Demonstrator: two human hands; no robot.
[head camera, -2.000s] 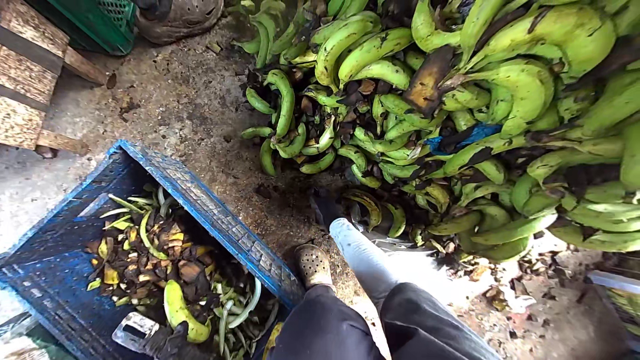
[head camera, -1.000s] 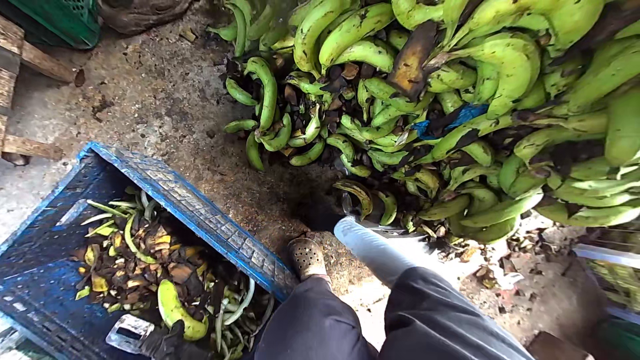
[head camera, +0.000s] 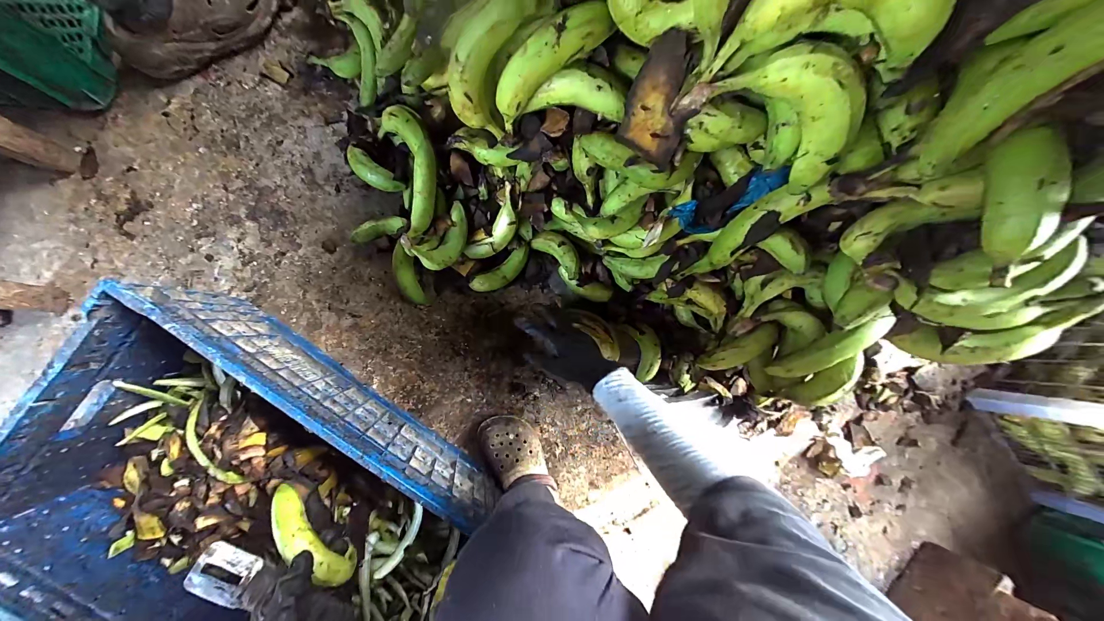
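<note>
My left hand (head camera: 297, 591), in a dark glove, is at the bottom edge over the blue crate, on a metal tool with a slotted flat end (head camera: 222, 573). A yellow-green plantain (head camera: 302, 535) touches that hand; whether it is gripped is unclear. My right hand (head camera: 565, 349), dark-gloved below a pale sleeve, reaches down to the near edge of the green plantain pile (head camera: 604, 172). Small curved plantains (head camera: 642, 349) lie against its fingers, whose grip is hard to make out. Peel scraps and stems (head camera: 228, 466) lie inside the blue plastic crate (head camera: 319, 388).
My clog (head camera: 513, 448) stands between crate and pile. A green crate (head camera: 60, 52), another shoe (head camera: 190, 34) and a wooden leg (head camera: 34, 147) are at the left. At the right are a brown block (head camera: 957, 586) and a pale-edged crate (head camera: 1035, 410). Dry scraps litter the floor.
The view has shifted somewhat, with the blue crate farther left in it. My right hand stays at the pile's near edge, and my left hand keeps the tool beside the plantain.
</note>
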